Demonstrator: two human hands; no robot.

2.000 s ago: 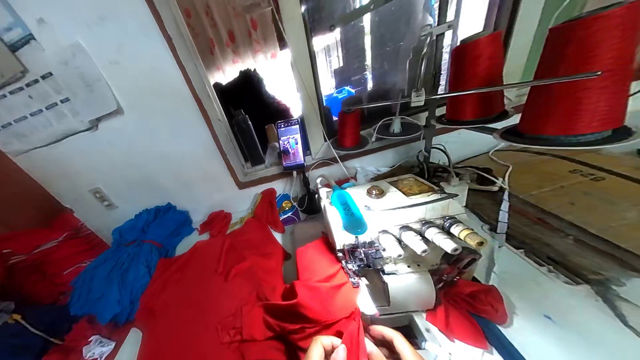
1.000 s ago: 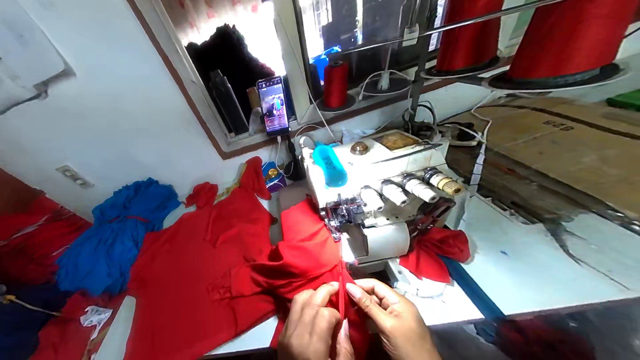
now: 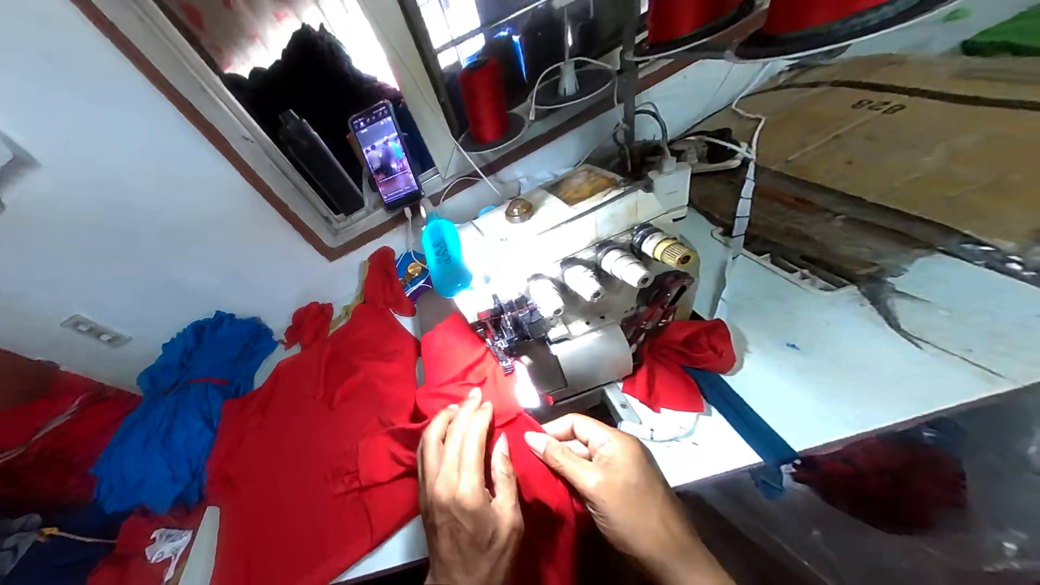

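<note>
Red fabric (image 3: 317,439) spreads over the left of the white table and runs up to the needle area of a white overlock sewing machine (image 3: 585,244). My left hand (image 3: 470,487) lies on the fabric with its fingers extended, just in front of the lit presser foot. To its right, my right hand (image 3: 609,479) pinches the fabric's edge between thumb and forefinger. The machine's lamp shines near the foot. A red cloth bundle (image 3: 686,361) sits right of the machine. Blue tape (image 3: 743,418) hangs from there over the table edge.
A blue gathered cloth (image 3: 195,398) lies at the left. A phone (image 3: 386,154) leans by the window behind the machine. Red thread cones (image 3: 485,101) stand on the thread stand. Cardboard (image 3: 902,146) and white cables (image 3: 746,195) are on the right. The table's front edge (image 3: 894,435) runs across.
My left hand has gone from pinching the fabric's edge beside my right hand to lying flatter on the fabric, nearer the presser foot. Two seconds ago both hands were only partly in view.
</note>
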